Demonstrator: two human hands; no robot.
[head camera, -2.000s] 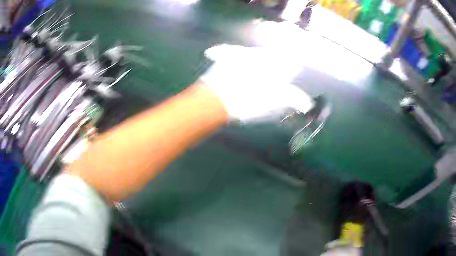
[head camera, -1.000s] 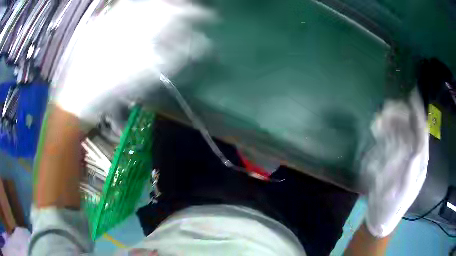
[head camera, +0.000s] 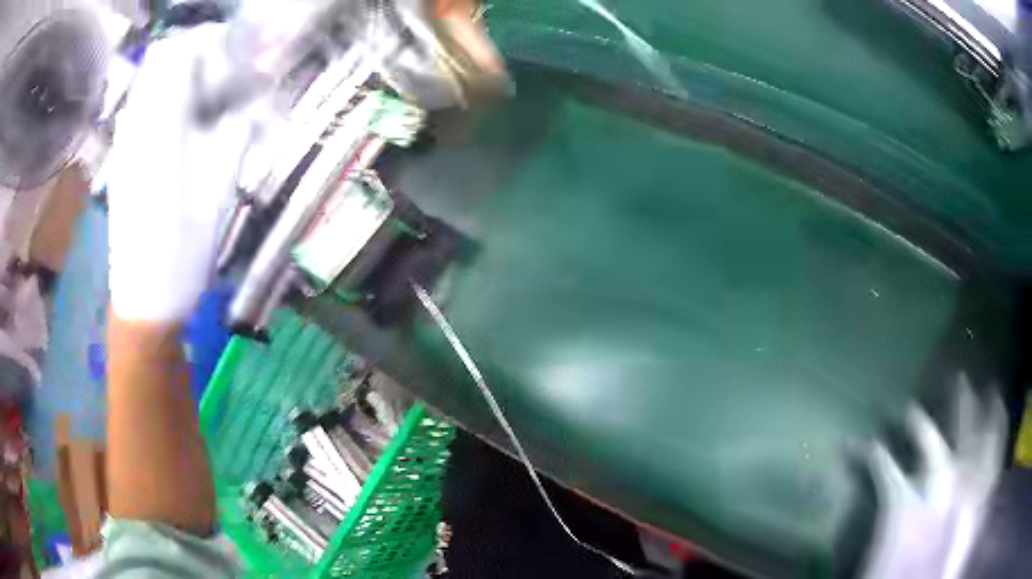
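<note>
My left hand, in a white glove, is blurred at the upper left, over the outer side of a pile of long white and dark units. Its fingers cannot be made out, so its hold is unclear. A pale green-white block shows on the near side of the pile. A thin silvery wire, perhaps solder, runs from the mat over its front edge. My right hand, gloved and blurred, is at the lower right with its fingers apart and nothing seen in it.
A green mesh basket with silvery parts stands below the mat's left front edge. A round grey fan-like thing is at the upper left. A blurred skin-coloured shape, perhaps a hand, is beyond the pile. A yellow piece shows at the right rim.
The view has swung left, showing more of the pile and basket. My left hand has moved from over the mat to the pile. My right hand sits lower, its fingers now spread.
</note>
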